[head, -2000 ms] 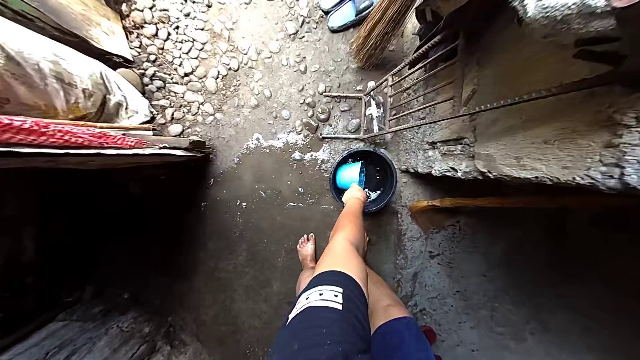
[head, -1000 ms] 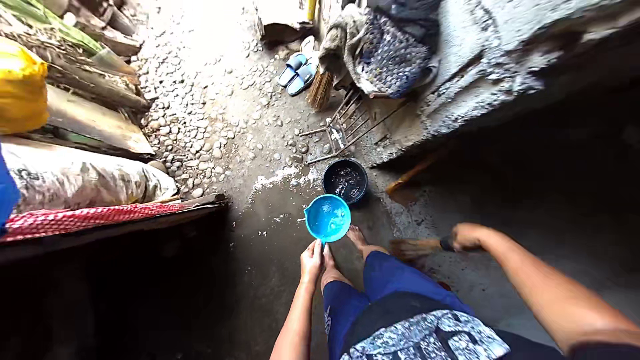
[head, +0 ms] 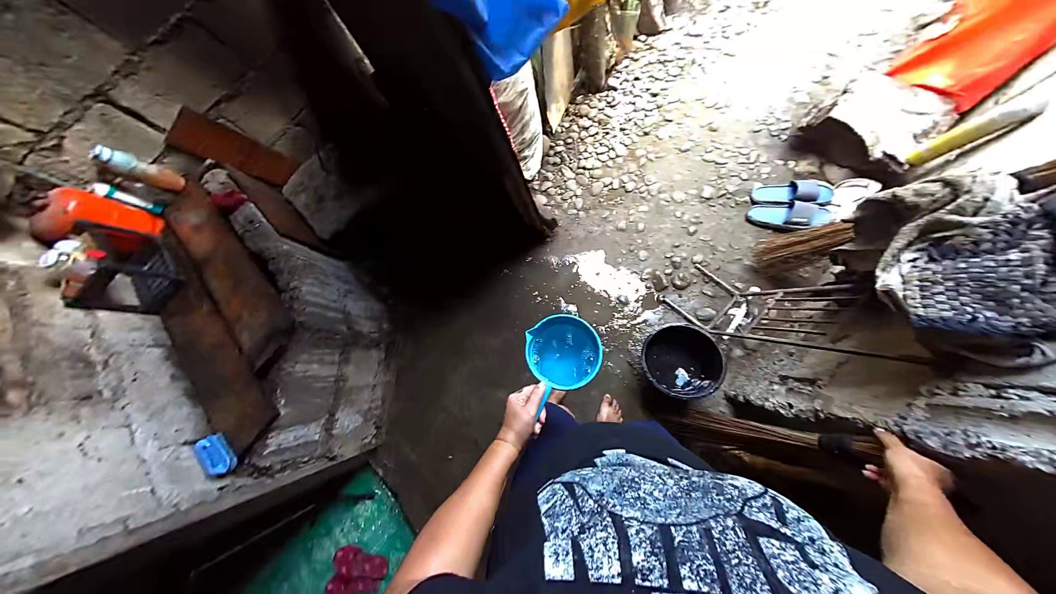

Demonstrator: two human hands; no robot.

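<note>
My left hand grips the handle of a blue plastic dipper, which holds sudsy water and is held level in front of my body. To its right, a black bucket with dark water and some foam stands on the wet ground. My right hand is closed on the handle end of a stick broom, whose bristles point left, below the bucket. White foam lies on the ground beyond the dipper.
A metal rack and blue slippers lie right of the pebbled path. Another stick broom rests near a woven rag. At left, a concrete ledge bears wooden boards, an orange container and a blue plastic dish.
The dipper, at the bucket two seconds ago, is now held up away from it. My right hand with the broom has come nearer the bucket. The view has swung left.
</note>
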